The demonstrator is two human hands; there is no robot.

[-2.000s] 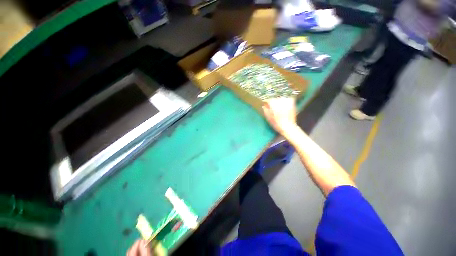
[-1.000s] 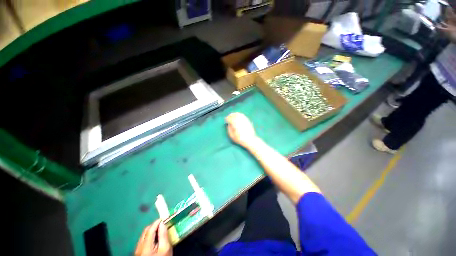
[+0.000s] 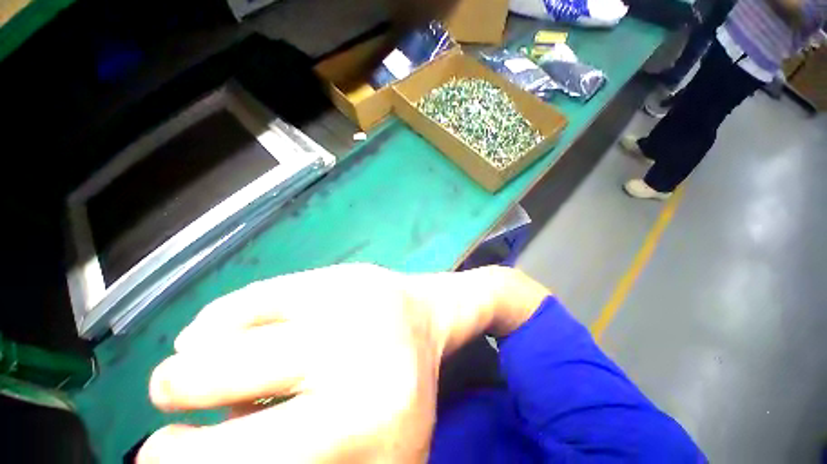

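Note:
My right hand (image 3: 317,362) is large, close to the camera and overexposed, back of the hand up, with its fingers pointing left over the near bench. Whether it holds anything cannot be told. The board fixture cannot be made out behind it; only a small greenish bit shows between the fingers. My left hand cannot be seen. A shallow cardboard tray (image 3: 448,156) full of tiny green and silver parts (image 3: 481,118) stands farther along the green bench (image 3: 381,217).
Stacked pale frames (image 3: 209,237) with a dark centre lie at the back left. Behind the tray are a cardboard box (image 3: 367,107) with dark bags, loose bags (image 3: 573,76) and a white carrier bag (image 3: 580,9). A person (image 3: 703,118) stands beyond the bench at right.
My right hand has moved from the parts tray back over the mid bench and now close to the camera. My left hand and the board fixture, seen earlier, no longer show.

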